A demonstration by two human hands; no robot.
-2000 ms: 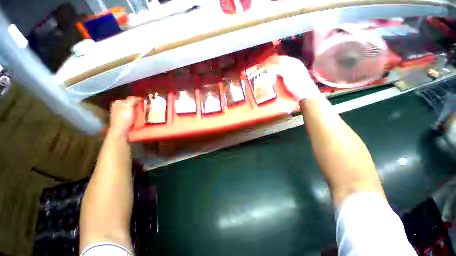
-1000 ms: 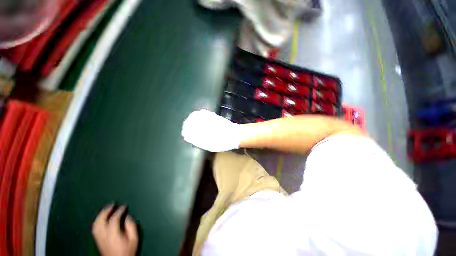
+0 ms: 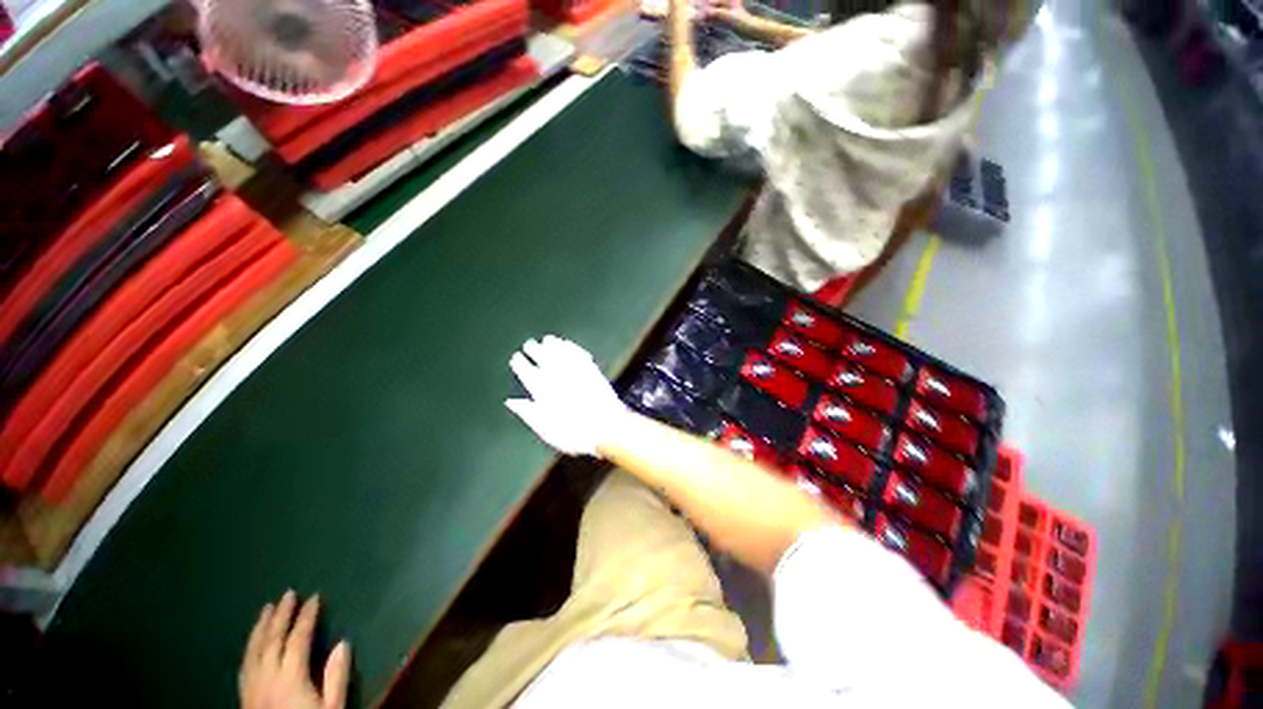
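My right hand (image 3: 565, 396), in a white glove, lies on the green bench top (image 3: 402, 374) near its front edge. Its fingers are apart and it holds nothing. My left hand (image 3: 288, 662), bare, rests on the bench at the lower left, cut off by the bottom edge. Its fingers are spread and empty. A black parts tray (image 3: 741, 299) stands beside the bench to the right, with rows of glossy red covers (image 3: 841, 463) in its pockets. My right forearm hides part of this tray.
Red trays (image 3: 166, 374) are stacked along the bench's far side, below a pale pink fan (image 3: 288, 49). Another person (image 3: 831, 125) is at the bench's far end. A red pocketed tray (image 3: 1042, 575) sits low behind the black tray. A yellow-lined grey floor (image 3: 1094, 346) lies to the right.
The red tray held in both hands two seconds ago is out of my hands. The view has swung right. Since one second ago, the other person and more of the black tray have come into view.
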